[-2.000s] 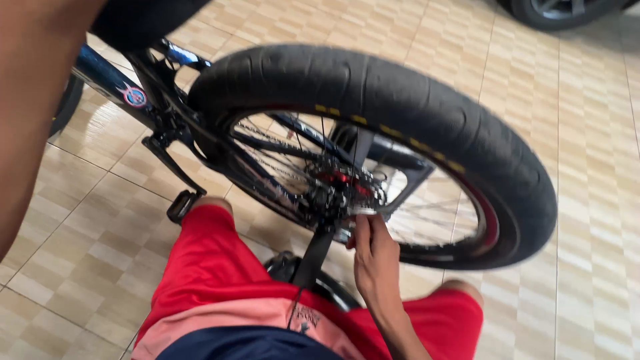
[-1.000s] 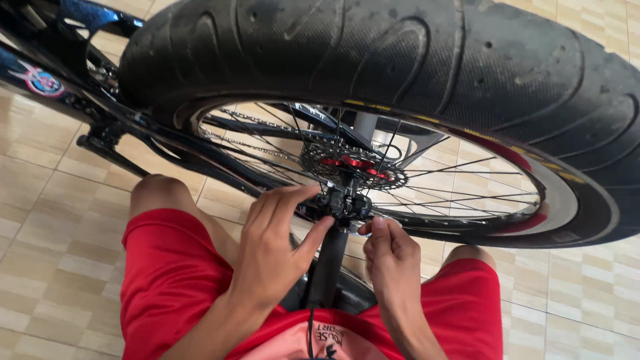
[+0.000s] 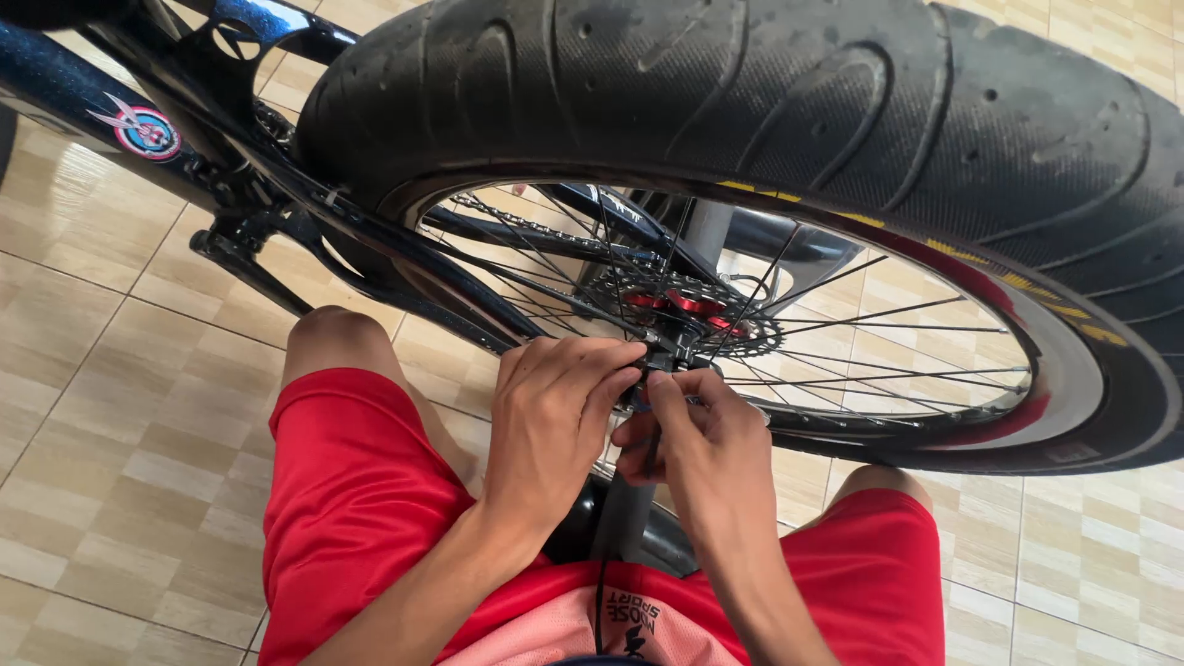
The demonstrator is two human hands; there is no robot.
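Observation:
A bicycle wheel with a wide black tire (image 3: 740,102) stands in front of me, its spokes meeting at a hub with a cassette sprocket (image 3: 712,310) and red parts. Just below the sprockets is a dark metal fitting at the axle (image 3: 668,356). My left hand (image 3: 555,425) touches this fitting from the left with its fingertips, fingers close together. My right hand (image 3: 708,435) is at its lower right side, thumb and fingers curled in a pinch. Whether a small part lies between the fingertips of either hand is hidden.
The dark blue bicycle frame (image 3: 139,129) with a round sticker extends to the upper left, and a crank arm (image 3: 245,264) hangs below it. A dark upright bar (image 3: 624,518) rises between my knees. Beige tiles (image 3: 120,462) cover the floor.
Two seconds ago only my right hand was at the hub; my left hand has since come to the axle fitting. My right fingers have moved closer to my left. The view has come nearer the wheel.

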